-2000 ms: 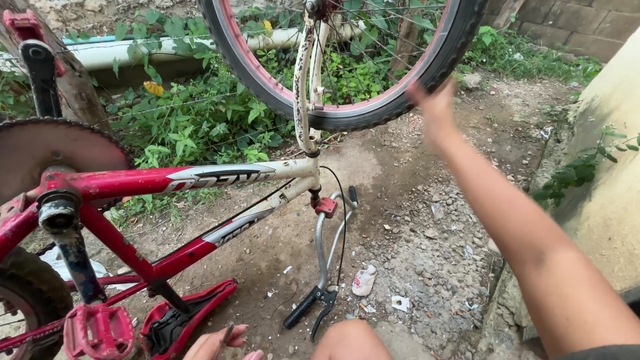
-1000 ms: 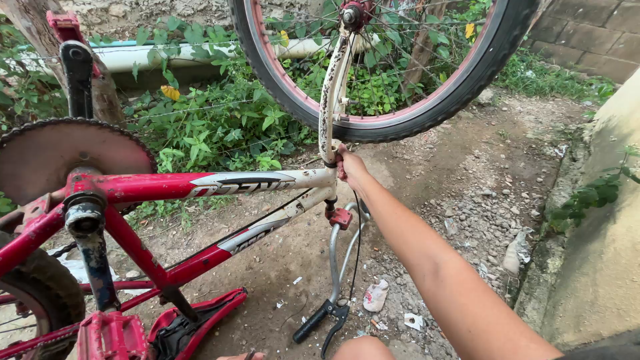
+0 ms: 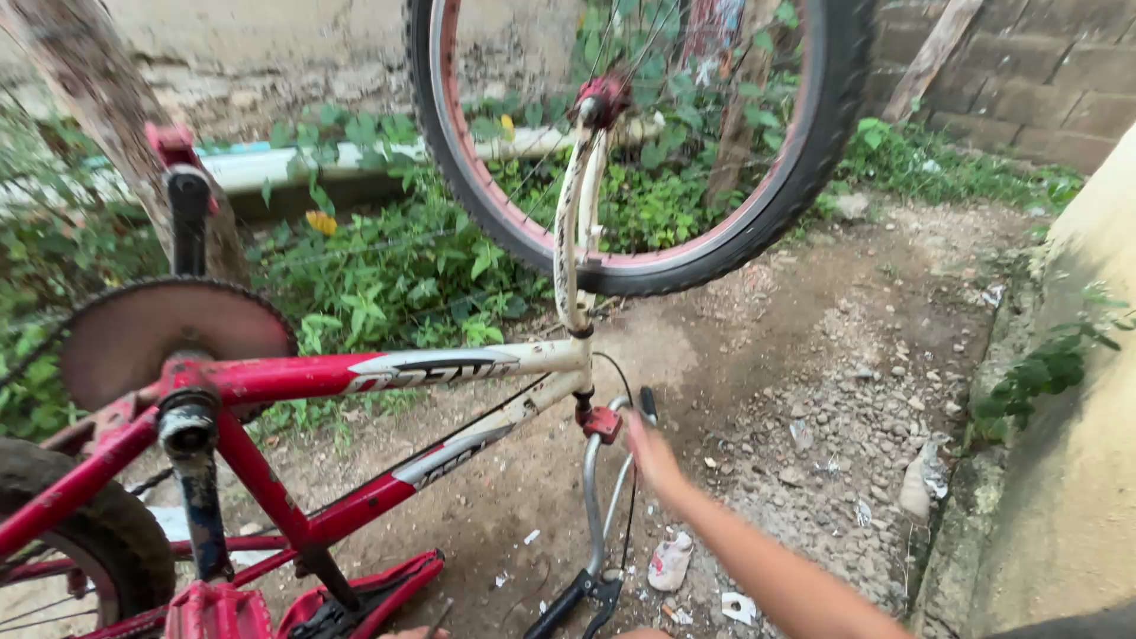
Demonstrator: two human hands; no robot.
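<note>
A red and white bicycle frame (image 3: 293, 377) is upside down, its front wheel (image 3: 648, 275) raised at the top and its handlebar (image 3: 593, 497) low. My right hand (image 3: 650, 451) is beside the red handlebar stem (image 3: 603, 424), blurred; whether it touches the stem or bar I cannot tell. Only a sliver of my left hand (image 3: 413, 634) shows at the bottom edge, with a thin dark object at its fingers. Near it lie the red saddle (image 3: 404, 590) and a red pedal (image 3: 217, 612). The chainring (image 3: 173, 342) stands at the left.
A black brake lever (image 3: 605, 603) is at the handlebar's lower end. Gravel (image 3: 825, 444) and scraps of litter cover the ground. A concrete ledge and yellowish wall (image 3: 1074, 373) run along the right. Green plants, a pale pipe (image 3: 293, 169) and a tree trunk (image 3: 115, 115) stand behind.
My right hand has moved from the front tyre to the fork's base beside the frame, then down to the handlebar stem. The view has shifted, showing more of the wheel.
</note>
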